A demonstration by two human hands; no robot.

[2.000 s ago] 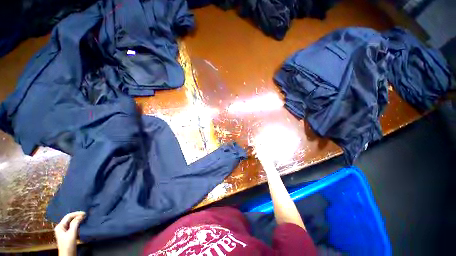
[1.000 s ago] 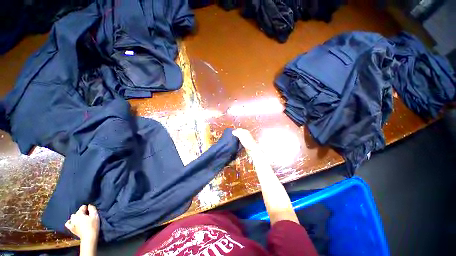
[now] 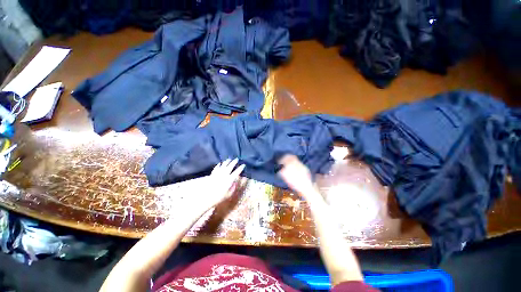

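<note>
A dark navy jacket (image 3: pixel 197 149) lies bunched across the middle of the table, one part reaching right towards the stack. My left hand (image 3: pixel 228 175) lies on its near edge, palm down with the fingers a little apart. My right hand (image 3: pixel 294 171) is blurred at the jacket's near edge, further right; whether its fingers grip the cloth cannot be told. Another dark jacket (image 3: pixel 134 85) lies spread behind, with a small white label on its dark lining, and touches the first one.
A jacket stack (image 3: pixel 451 142) hangs over the table's right front edge. A blue bin (image 3: pixel 394 280) is below. Dark garments (image 3: pixel 377 45) line the far edge. At left are a paper sheet (image 3: pixel 39 69), a pad (image 3: pixel 43 102) and a small yellow-green tool (image 3: pixel 13 165).
The view has swung left. The near jacket has moved away from the front edge and is more bunched. My left hand has left its lower left corner; my right hand has left the sleeve end.
</note>
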